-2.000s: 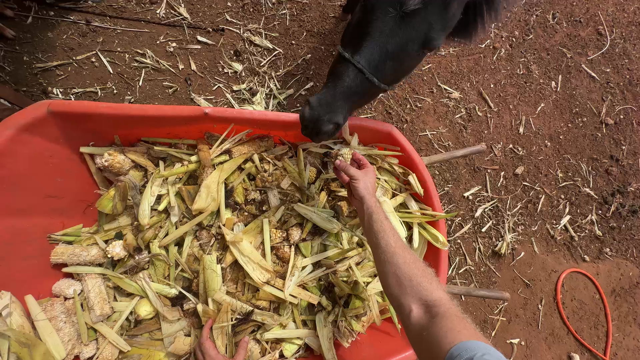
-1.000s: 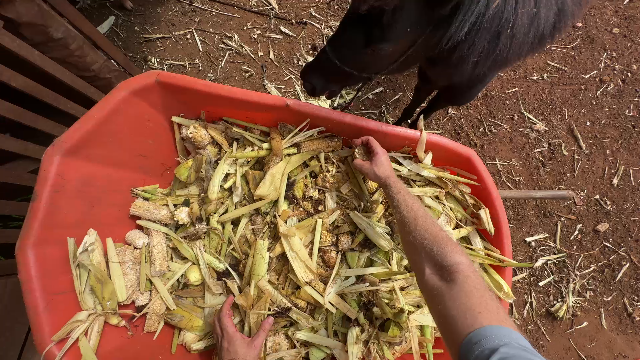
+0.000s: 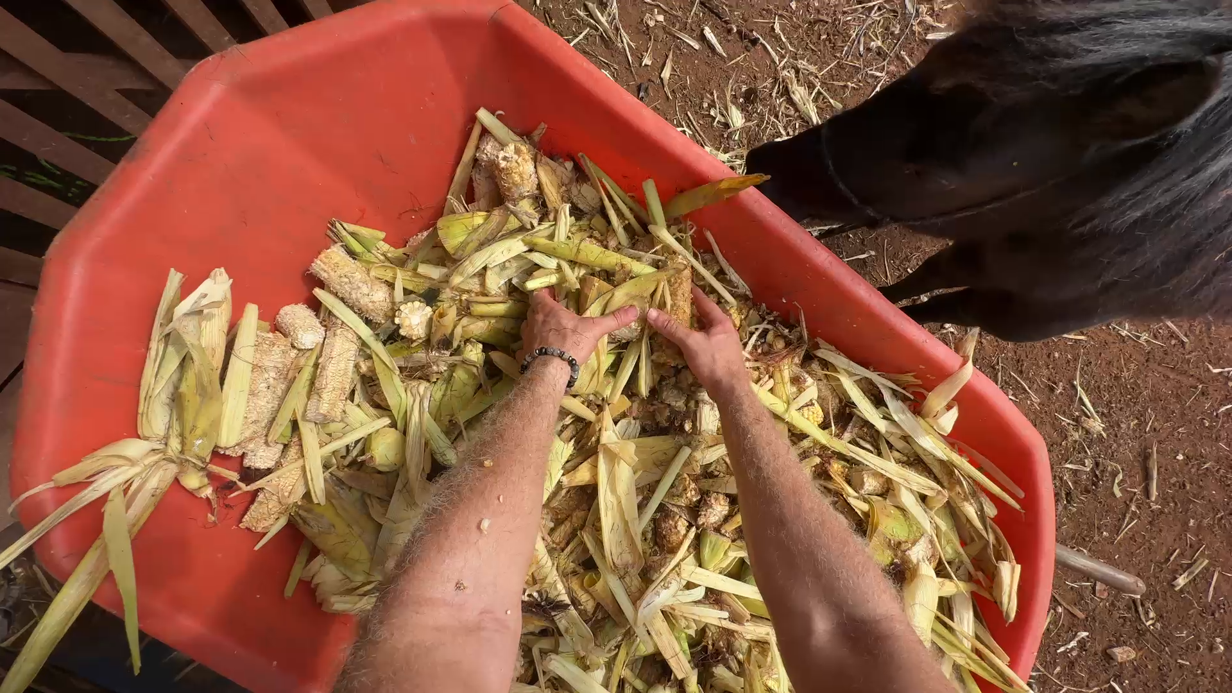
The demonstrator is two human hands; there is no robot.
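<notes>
A red plastic wheelbarrow tray (image 3: 318, 135) holds a heap of corn husks (image 3: 621, 481) and bare corn cobs (image 3: 337, 371). My left hand (image 3: 568, 332), with a dark bead bracelet (image 3: 551, 364) at its wrist, is sunk in the upper middle of the heap, fingers spread among the husks. My right hand (image 3: 707, 346) lies just to its right, the two thumbs almost meeting. Its fingertips rest by a brownish cob piece (image 3: 680, 294). Husks hide parts of the fingers of both hands, so whether either grips anything does not show.
A dark horse (image 3: 962, 164) with a thin cord around its muzzle lowers its head by the tray's right rim. Brown slats (image 3: 58, 135) stand at the upper left. A wheelbarrow handle (image 3: 1100, 570) juts out at the right over reddish soil (image 3: 1136, 423) strewn with husk scraps.
My right hand has moved from the tray's far side to beside my left hand. My left hand has reached farther into the heap. The horse's muzzle, over the rim at first, is now outside it.
</notes>
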